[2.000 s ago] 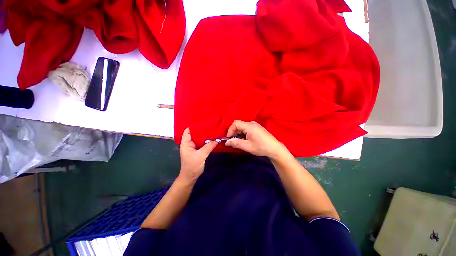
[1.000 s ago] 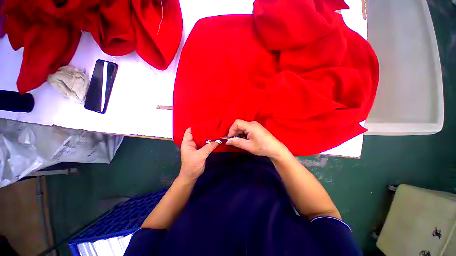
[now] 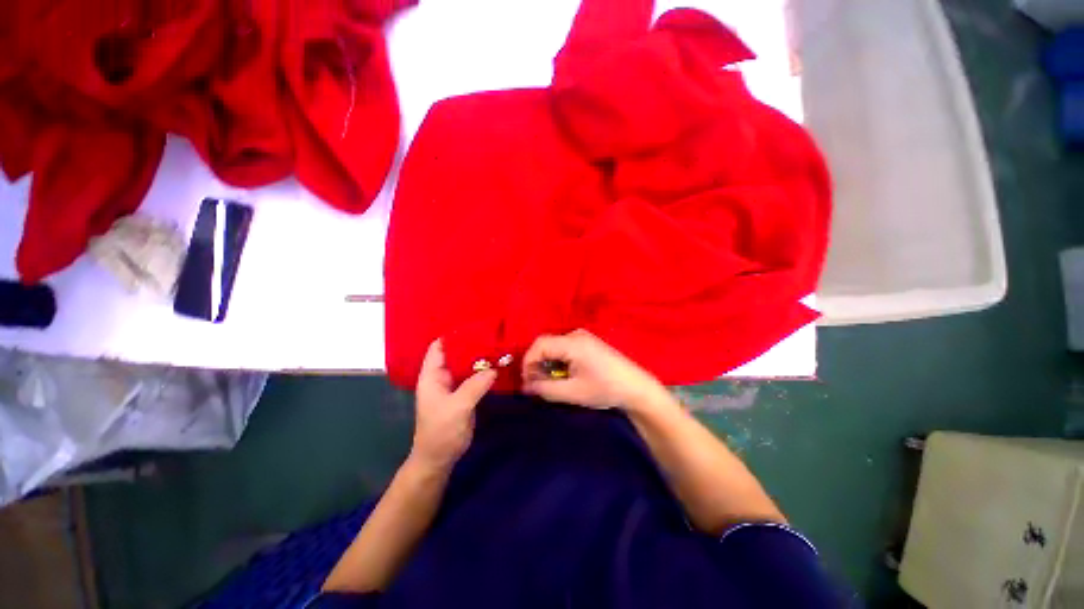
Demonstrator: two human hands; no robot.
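A red garment (image 3: 476, 214) lies spread on the white table, its near edge at the table's front edge. My left hand (image 3: 447, 410) holds that edge between thumb and fingers. Small silvery snaps or buttons (image 3: 493, 363) show on the cloth beside my left thumb. My right hand (image 3: 585, 371) is just to the right, fingers closed around a small dark tool with a yellowish part, probably thread snips (image 3: 554, 370); most of it is hidden in the hand.
A red garment pile (image 3: 238, 95) lies at the upper left. A phone (image 3: 214, 259), a cream cloth wad (image 3: 139, 252) and a black bottle (image 3: 26, 303) lie left. An off-white bin (image 3: 993, 256) stands right. A thin brown strip (image 3: 364, 297) shows beside the garment. A plastic bag (image 3: 131, 416) hangs left.
My right hand with the tool has moved slightly away from my left fingers, leaving a gap beside the snaps. The whole view has shifted, so the table sits lower and more to the left.
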